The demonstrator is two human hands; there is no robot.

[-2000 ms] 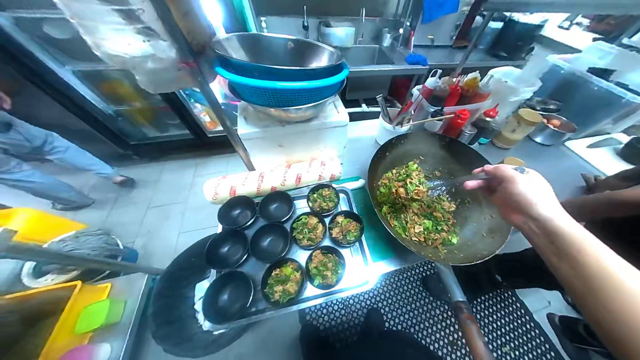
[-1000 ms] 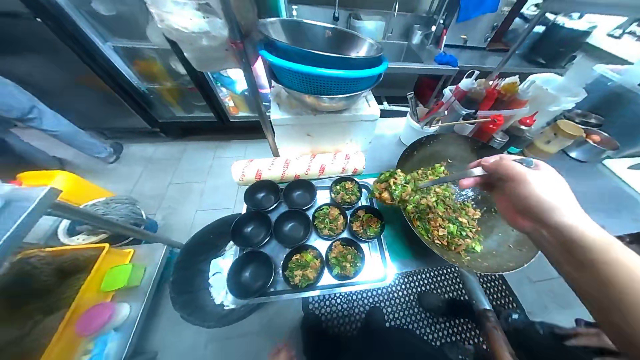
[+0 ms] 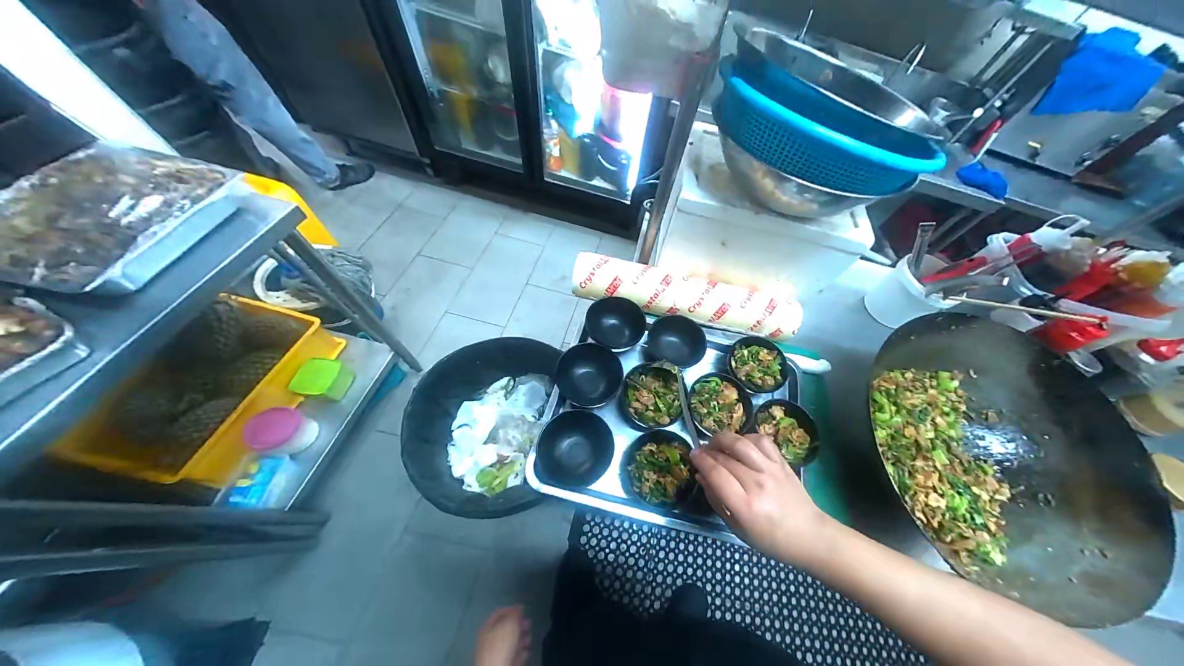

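Note:
My right hand (image 3: 754,486) grips the handle of a metal spoon (image 3: 686,407), whose head is at a black bowl (image 3: 652,396) holding chopped greens and meat. That bowl stands in the middle of a metal tray (image 3: 555,470). Several other black bowls around it hold the same mix; empty ones, such as this black bowl (image 3: 574,449), stand on the left. A wok (image 3: 1091,527) to the right has more of the greens and meat along its left side. My left hand (image 3: 504,638) hangs low at the bottom edge, partly cut off, touching nothing visible.
A roll of cling film (image 3: 684,294) lies behind the tray. A black bin (image 3: 421,462) with waste is at its left. Sauce bottles (image 3: 1091,305) and a white utensil pot (image 3: 897,294) stand behind the wok. A blue colander (image 3: 823,139) is at the back. A person's leg (image 3: 250,92) shows upper left.
My right hand and spoon have moved left from the wok to the tray. The middle bowl, empty before, now holds food. The view has swung left.

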